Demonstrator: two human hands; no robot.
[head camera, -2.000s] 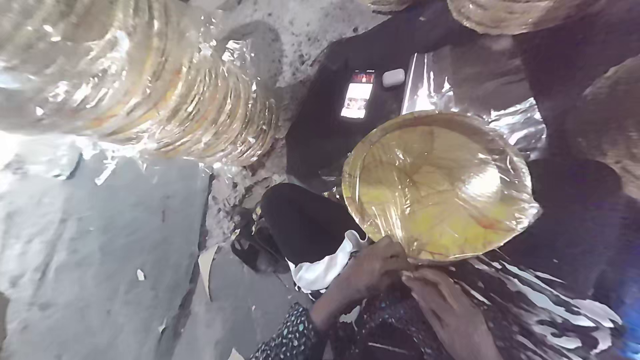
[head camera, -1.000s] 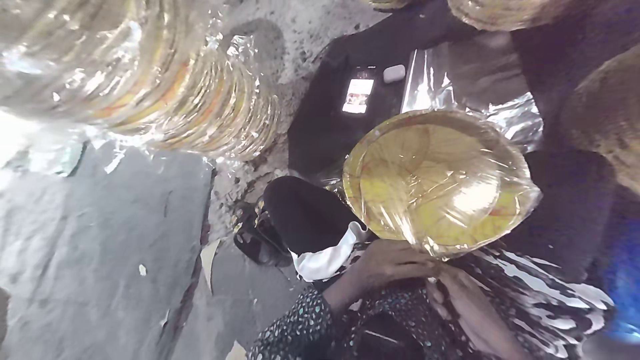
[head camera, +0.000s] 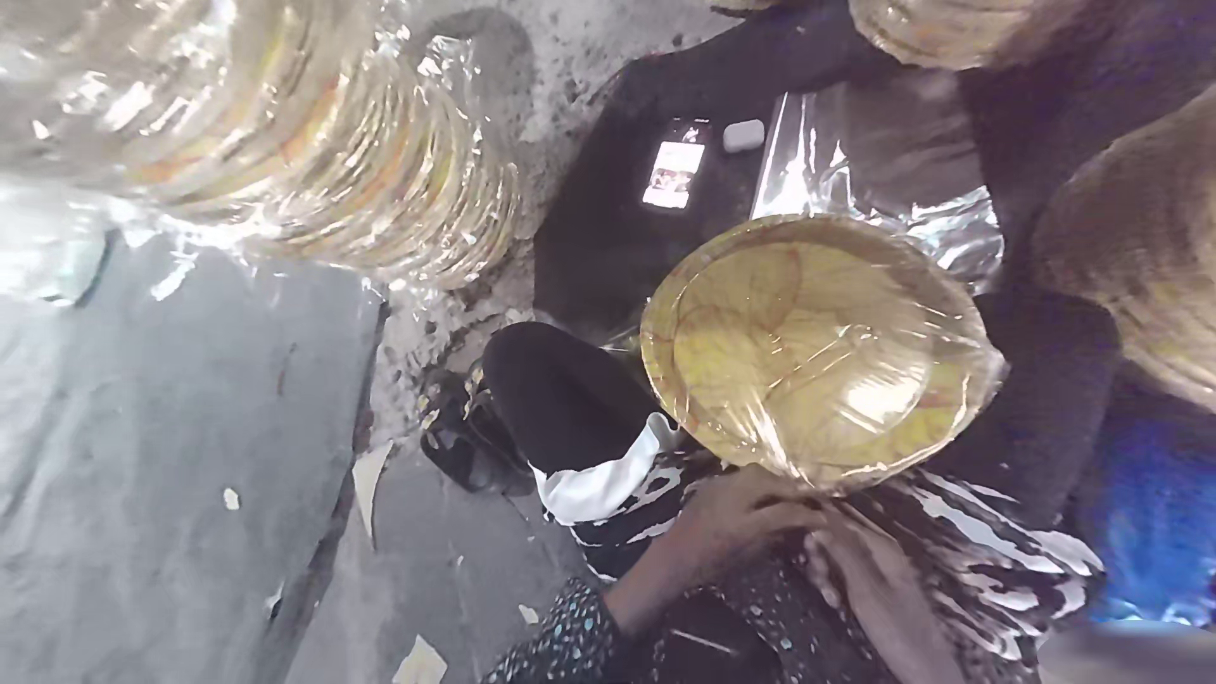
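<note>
A round yellow tray with a raised rim, wrapped in clear plastic film, rests tilted over my lap. At its near edge, my left hand lies with bent fingers against the gathered film. My right hand is beside it, the fingertips of both hands close together below the rim. What the fingers pinch is hidden. Clear plastic sheets lie on dark cloth just beyond the tray.
A long stack of film-wrapped trays is at upper left. A lit phone and a small white case lie on the dark cloth. More stacked round trays stand at right. Paper scraps lie on the grey floor.
My hands have drawn closer together at the tray's near edge, the left moving slightly right. The film over the tray shows different creases and glare.
</note>
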